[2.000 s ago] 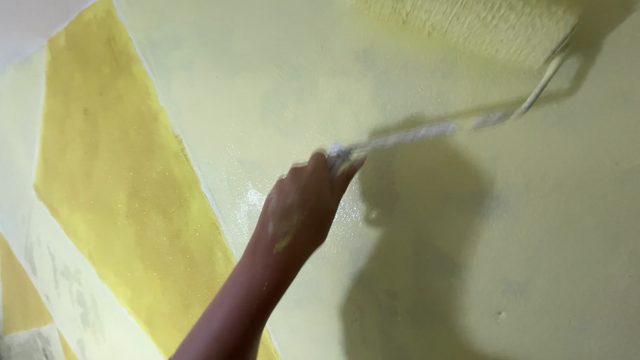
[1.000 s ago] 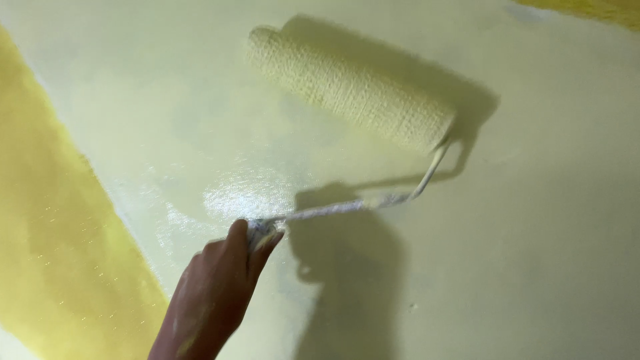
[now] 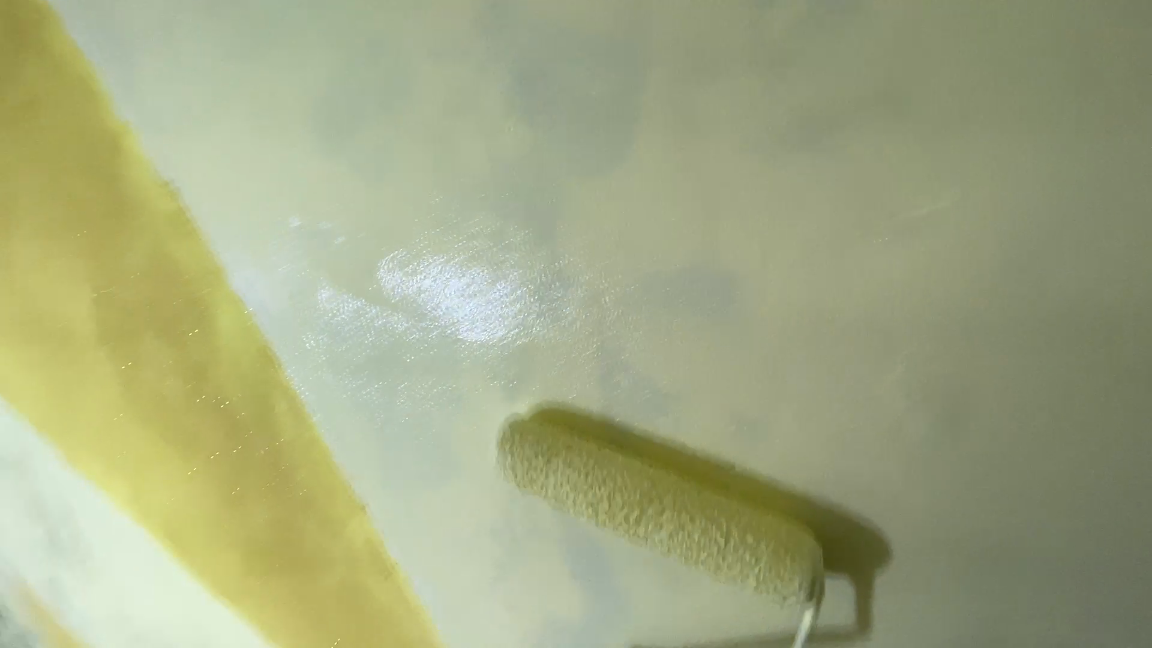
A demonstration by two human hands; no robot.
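A paint roller (image 3: 661, 508) with a nap sleeve coated in pale yellow paint lies tilted against the wall at the lower middle right of the head view. Part of its wire frame (image 3: 805, 625) shows at the sleeve's right end and runs out past the bottom edge. The roller's handle is hidden below the view, and neither of my hands can be seen. Around the roller, the pale yellow-green painted wall (image 3: 765, 270) looks patchy, with greyish areas and a wet shine left of the middle.
A deeper yellow painted band (image 3: 180, 360) slants down the left side of the wall. Beyond it, at the lower left corner, is a whitish area (image 3: 81, 540). The roller casts a dark shadow above and to its right.
The roller has moved down the wall to the lower part of the view. The hand that held its handle has left the view at the bottom.
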